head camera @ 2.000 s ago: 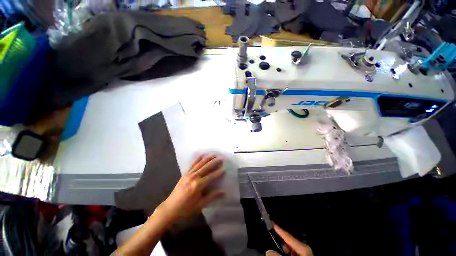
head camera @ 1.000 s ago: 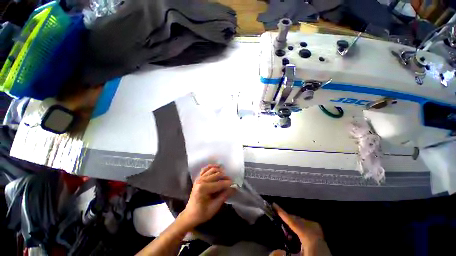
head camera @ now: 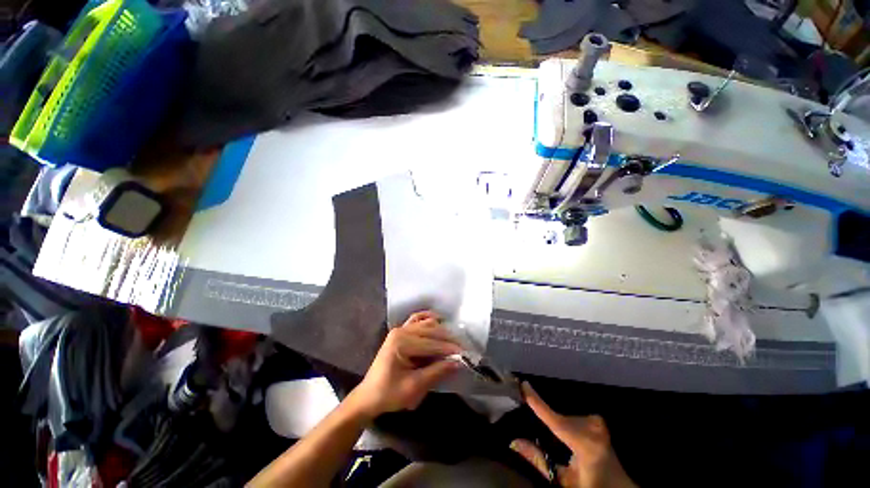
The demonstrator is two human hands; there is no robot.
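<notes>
A dark grey-brown garment panel (head camera: 348, 295) with a curved edge lies on the table's front left of the machine and hangs over the edge. A thin white lining piece (head camera: 420, 257) lies on it. My left hand (head camera: 410, 362) pinches the white piece near the table's front edge. My right hand (head camera: 572, 443) holds scissors (head camera: 491, 374), whose blades are at the white cloth just right of my left fingertips. The handles are mostly hidden in my hand and the dark area. Whether the blades are closed is too blurred to tell.
The sewing machine (head camera: 706, 143) stands at the right, its needle area right of the cloth. A pale thread bundle (head camera: 727, 295) lies under its arm. A dark panel stack (head camera: 334, 62) is behind left. Green and blue baskets (head camera: 114, 86) and a small dark square device (head camera: 131, 210) are at the left.
My left hand went from lying flat on the white piece to pinching it near the front edge. The scissors came up to the cloth. The camera view shifted, moving the machine rightward in the picture.
</notes>
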